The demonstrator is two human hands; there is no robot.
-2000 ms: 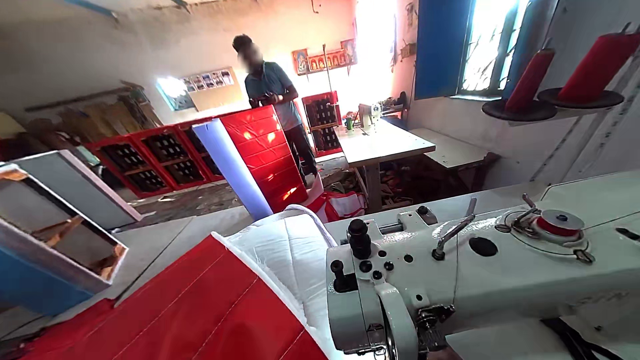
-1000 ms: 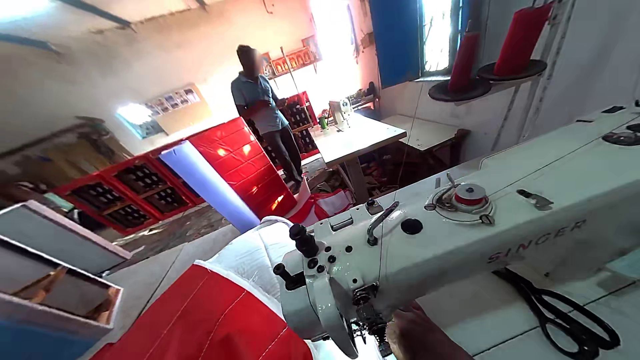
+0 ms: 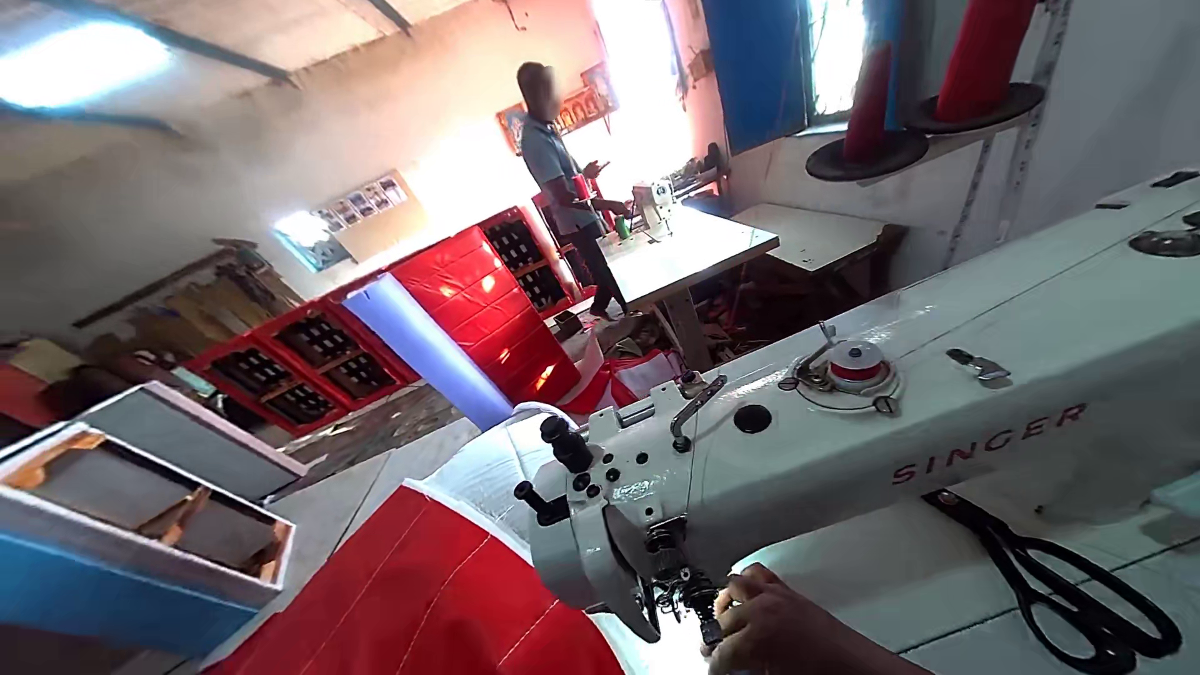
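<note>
A white Singer sewing machine (image 3: 778, 441) fills the lower right. At its needle end, my right hand (image 3: 764, 619) has its fingers bent against the thread tension assembly (image 3: 694, 595); whether they grip a part or thread is unclear. Red quilted fabric (image 3: 450, 591) with white edging lies to the left of the machine head, over white material (image 3: 502, 469). A bobbin with red thread (image 3: 856, 364) sits on top of the machine. Black-handled scissors (image 3: 1059, 572) lie on the table under the machine arm. My left hand is out of view.
Red thread cones (image 3: 867, 122) stand on holders at upper right. An open-sided box (image 3: 141, 525) is at lower left. Beyond the table, a person (image 3: 562, 178) stands by another sewing machine (image 3: 653, 208) on a white table (image 3: 689, 258). A pale roll (image 3: 431, 352) leans against red quilted panels.
My right hand has come into view at the machine's needle end since the oldest frame. The standing person now reaches toward the far machine. The view has shifted.
</note>
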